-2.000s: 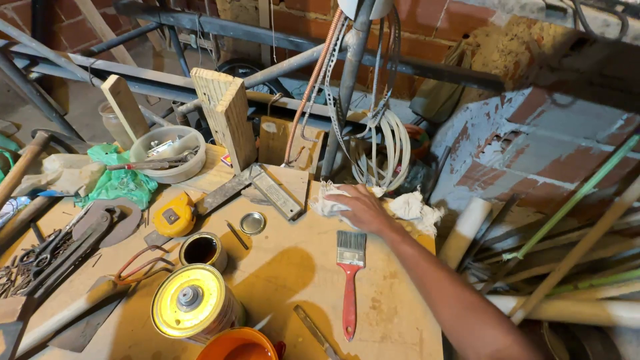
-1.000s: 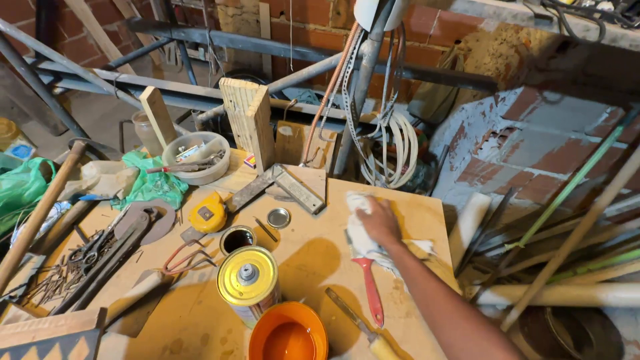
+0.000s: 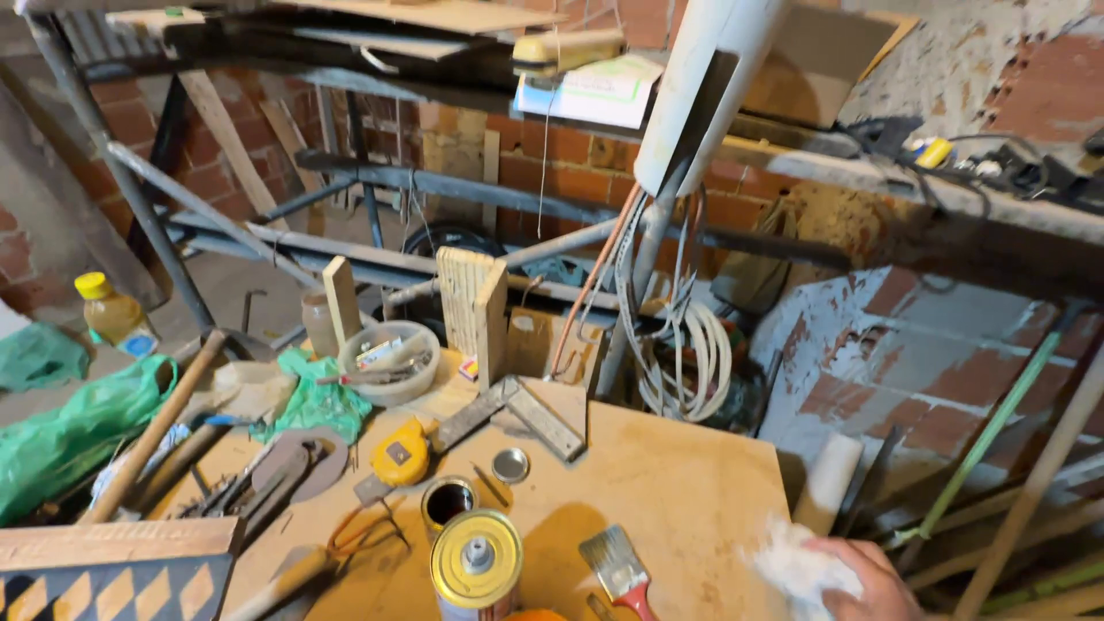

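My right hand (image 3: 862, 578) grips a crumpled white cloth (image 3: 802, 561), blurred, at the table's right edge. To its left lies a paintbrush with a red handle (image 3: 617, 565). Further left stand a metal can with a yellow top (image 3: 477, 561) and a small open tin of dark liquid (image 3: 448, 502). The orange rim of a container (image 3: 535, 616) shows at the bottom edge. A round metal lid (image 3: 511, 466) lies behind the cans. My left hand is out of view.
On the wooden tabletop (image 3: 690, 466) lie a yellow tape measure (image 3: 401, 451), a try square (image 3: 543, 418) and pliers (image 3: 276, 483). A plastic tub (image 3: 390, 362) holds small items. A patterned wooden piece (image 3: 112, 578) is at lower left. Cable coils (image 3: 703, 362) hang behind the table.
My right hand has moved with the cloth from the table's back area to its right edge, away from the brush. The view has tilted up.
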